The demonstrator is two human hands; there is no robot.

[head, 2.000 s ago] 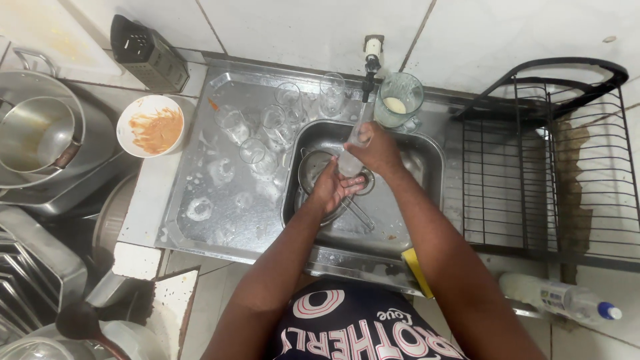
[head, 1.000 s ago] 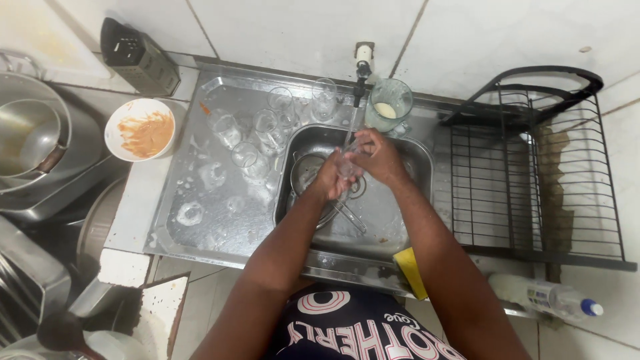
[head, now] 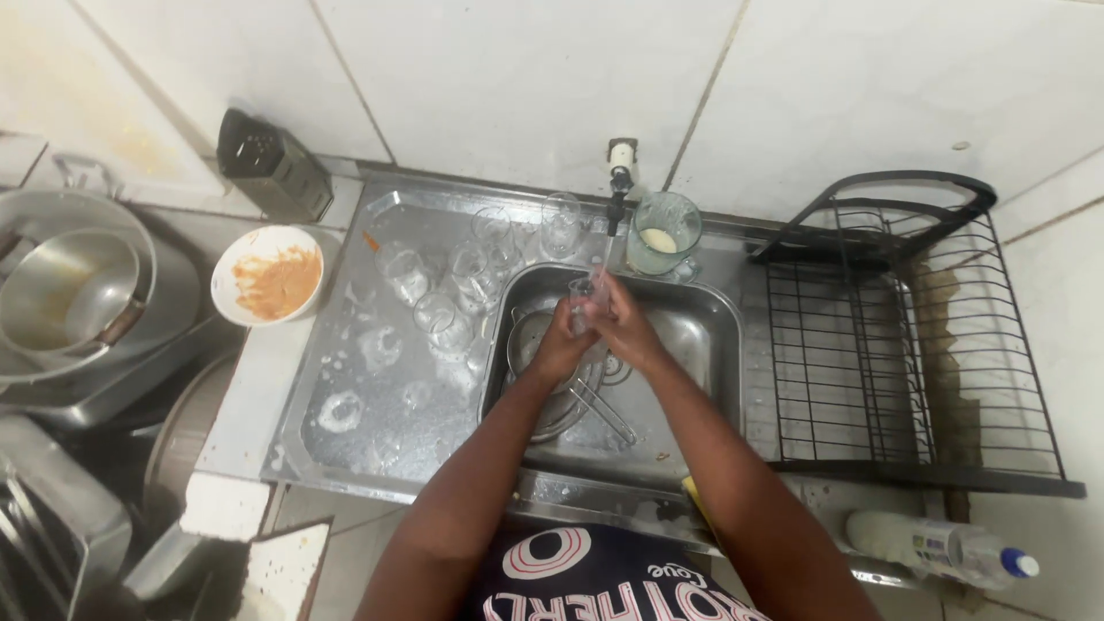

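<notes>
My left hand holds a clear drinking glass over the steel sink basin, below the tap. My right hand is against the same glass, its fingers around the upper side, and water runs from the tap onto it. Beneath my hands a wire-handled strainer lies in the basin. Several wet clear glasses stand on the drainboard to the left, among patches of suds. A larger glass mug with something pale yellow inside stands right of the tap.
A black wire dish rack is on the right, with a clear plastic bottle below it. To the left are a sauce-smeared white bowl, a box grater and large metal pots. A yellow cloth or sponge lies at the sink's front edge.
Two seconds ago my hands were farther apart on the glass, the right one higher by the tap; now they are close together around it.
</notes>
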